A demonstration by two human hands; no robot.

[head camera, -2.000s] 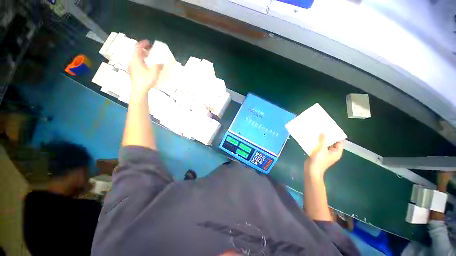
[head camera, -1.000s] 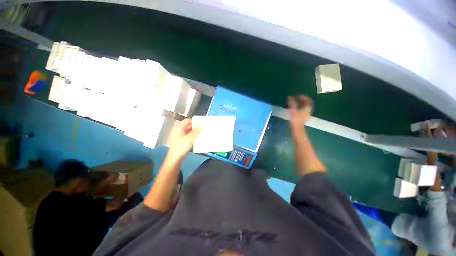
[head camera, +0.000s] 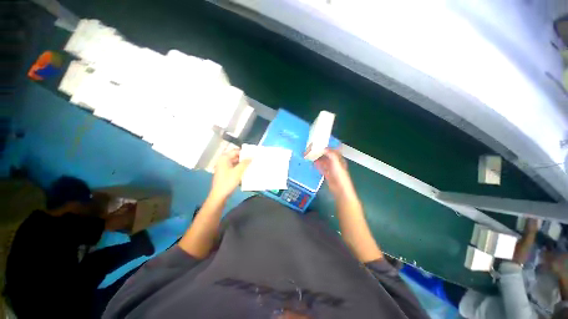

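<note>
My left hand [head camera: 229, 173] holds a flat white label sheet [head camera: 266, 167] by its left edge, over the lower left part of the blue digital scale [head camera: 285, 133]. My right hand [head camera: 330, 163] grips the lower end of a small white carton [head camera: 320, 133], held tilted over the right side of the scale. Stacked white boxes [head camera: 156, 93] stand in long rows left of the scale. The sheet hides part of the scale's display edge; the keypad shows. Whether a sticker is between my fingers, I cannot tell.
An orange-and-blue object [head camera: 45, 66] lies at the far left end. Loose white boxes [head camera: 489, 169] are on the green bench at the right, more near another person's arm [head camera: 528, 240]. A person at lower left works at a brown carton [head camera: 151, 210]. A raised white shelf [head camera: 398, 56] runs above.
My right hand was empty-looking and blurred right of the scale; now it holds a white carton over the scale. The label sheet has passed from my right hand to my left since the earliest frame.
</note>
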